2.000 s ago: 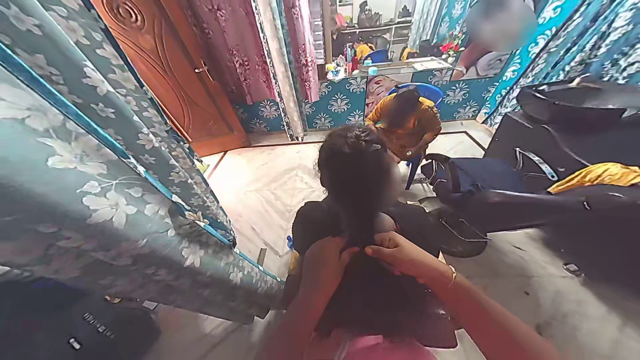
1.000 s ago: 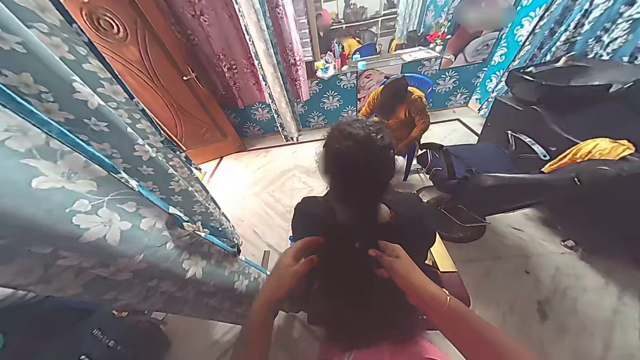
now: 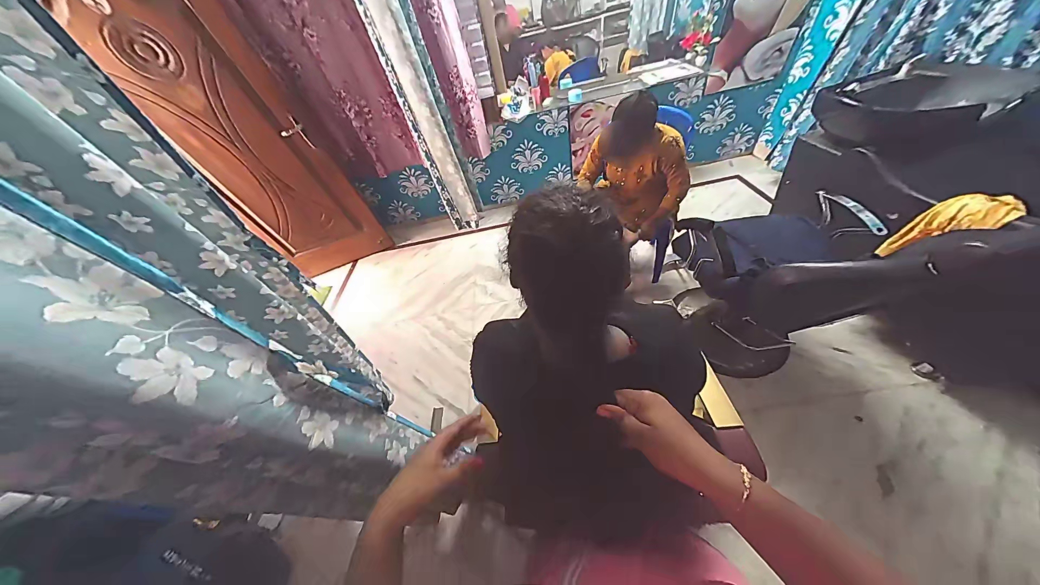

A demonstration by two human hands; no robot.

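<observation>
A person in a black top sits with their back to me, and their long dark hair (image 3: 561, 422) hangs loose and spread down the back. At the left edge of the hair is my left hand (image 3: 435, 471), its thumb and fingers apart, with nothing seen in it. My right hand (image 3: 650, 422), with a bracelet at the wrist, lies by the right side of the hair, fingers bent; whether strands are between them cannot be told. Pink cloth (image 3: 634, 561) shows below the hair at the bottom edge.
Floral curtains (image 3: 162, 357) hang close on the left, before a carved wooden door (image 3: 236, 122). Ahead, another person in yellow (image 3: 638, 166) sits on a blue chair (image 3: 676, 122). A black padded salon chair (image 3: 877, 276) with a yellow cloth (image 3: 951, 219) stands at right.
Two seconds ago both hands were together at the gathered hair below the neck. They have since moved apart and lower, and the hair has spread out. My left hand has come to the hair's outer edge.
</observation>
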